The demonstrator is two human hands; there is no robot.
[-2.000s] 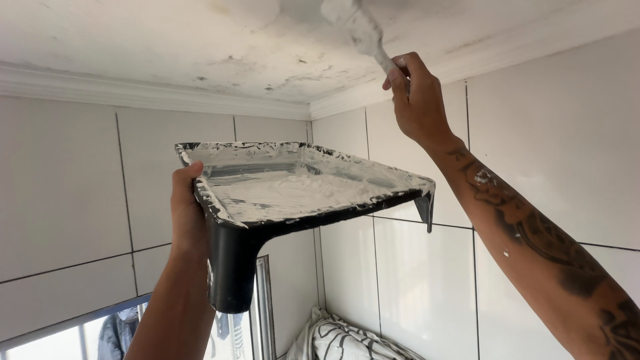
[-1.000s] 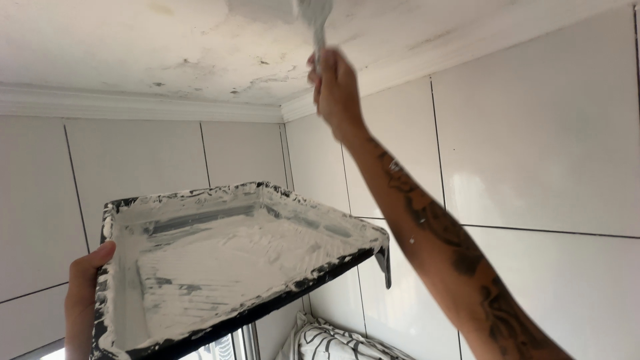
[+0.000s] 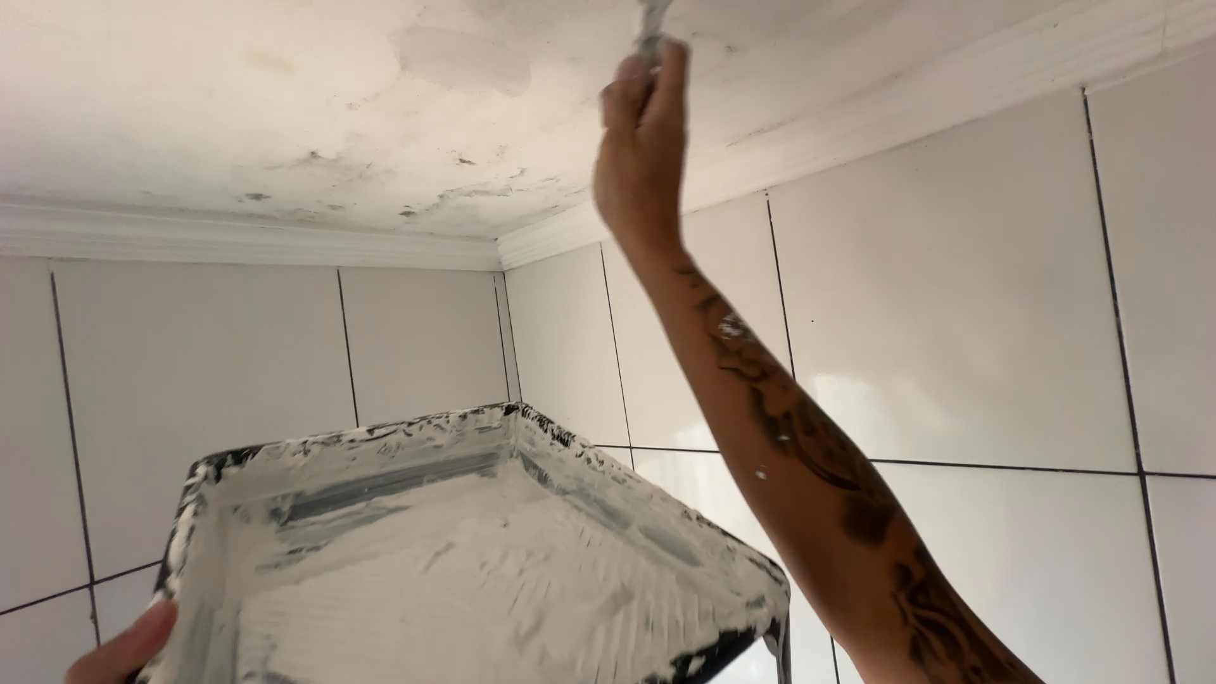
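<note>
My left hand (image 3: 128, 646) grips the left rim of a black plastic paint tray (image 3: 456, 570), its inside coated with thick white paint or compound. The tray is tilted at the lower left of the view. High in the middle, my right hand (image 3: 646, 142) is closed around the handle of a tool (image 3: 652, 24) smeared with white. The tool's working end is cut off by the top edge, so whether it touches the ceiling (image 3: 361, 114) cannot be told. White specks dot my right forearm.
Dark marks and flaking patches (image 3: 461, 161) show on the ceiling near the corner. White moulding (image 3: 237, 233) runs along its edge. Large pale wall tiles (image 3: 950, 285) with dark joints cover both walls below.
The tray has come lower and nearer, and more of its inside shows. My right hand has moved left from the right side of the tray, still holding the tool. The view has shifted.
</note>
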